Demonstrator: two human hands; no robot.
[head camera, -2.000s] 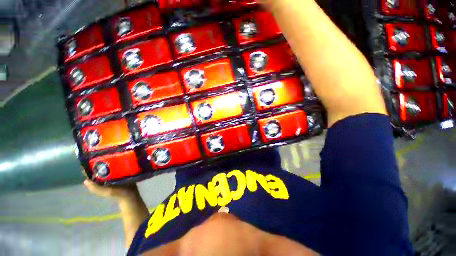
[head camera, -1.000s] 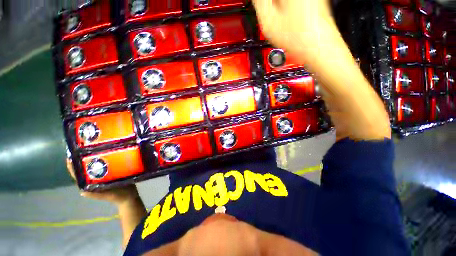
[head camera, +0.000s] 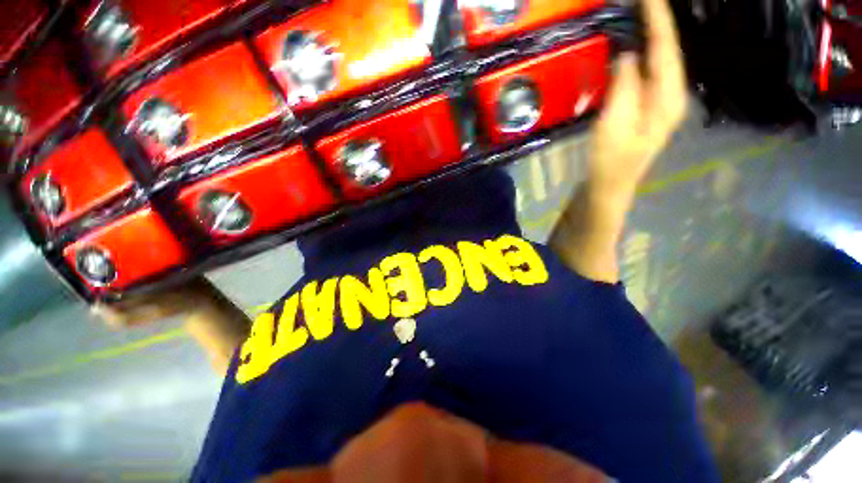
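Observation:
A black blister tray with glossy red units in its pockets is held before my chest, tilted and cut off by the top edge. Each visible unit has a round silver insert near one end. My left hand is at the tray's lower left corner, its fingers partly hidden underneath. My right hand grips the tray's right edge, with its upper part near the picture's top.
Part of another black tray or stack with red units shows at the upper right. A dark ribbed object lies at the lower right. Grey floor with a yellow line runs behind. A green surface shows at the far left.
The tray has come closer and shifted up and left, so fewer units show. My right hand has moved from over the tray's top to its right edge. The right-hand stack has mostly left view.

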